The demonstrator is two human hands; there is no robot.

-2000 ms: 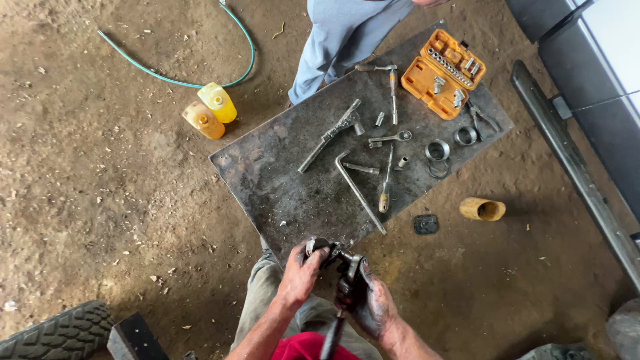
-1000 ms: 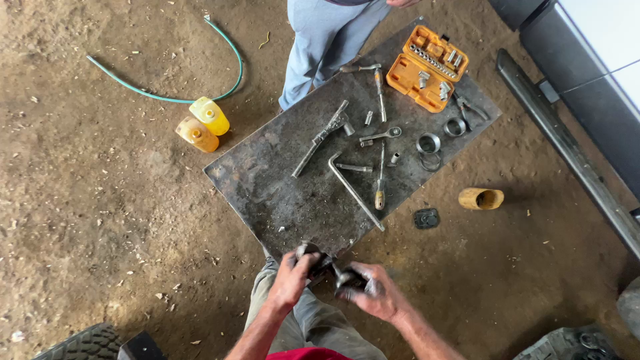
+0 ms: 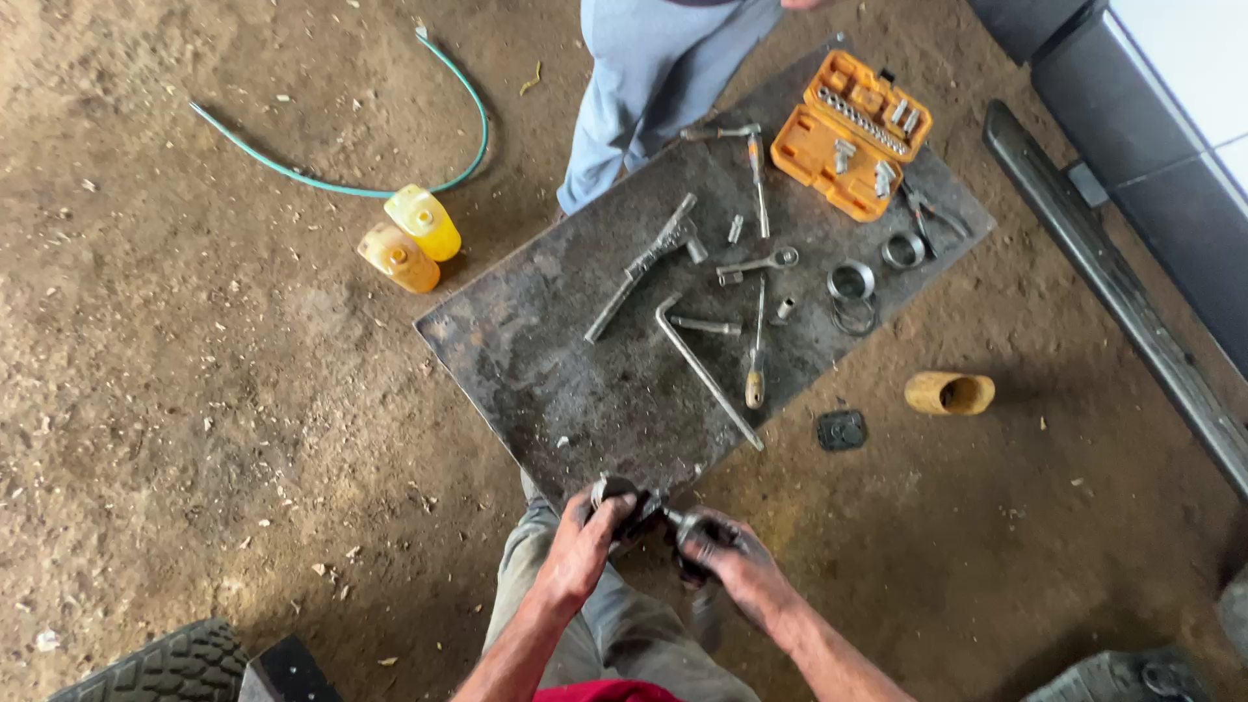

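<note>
At the near corner of a dark metal table (image 3: 604, 409), my left hand (image 3: 585, 546) grips a greasy dark metal part (image 3: 616, 489). My right hand (image 3: 726, 561) is closed around a dark tool or part with a metal shaft (image 3: 675, 515) that points at the piece in my left hand; its exact kind is unclear. Beyond them on the table lie an L-shaped wrench (image 3: 710, 375), a screwdriver (image 3: 756, 375), a ratchet (image 3: 765, 263), a T-shaped metal part (image 3: 643, 258), metal rings (image 3: 851, 280), pliers (image 3: 921, 214) and an orange socket set case (image 3: 843, 195), opened out.
Another person's legs (image 3: 653, 88) stand at the table's far edge. Two yellow containers (image 3: 424, 224) and a green hose (image 3: 322, 182) lie left. On the ground at right are a cut bamboo piece (image 3: 921, 392), a flat black part (image 3: 841, 430) and a long dark bar (image 3: 1111, 283). A tire (image 3: 166, 668) sits lower left.
Two seconds ago a dark shaft pointed down from my right hand toward my lap; now a metal shaft points left from it at the part in my left hand.
</note>
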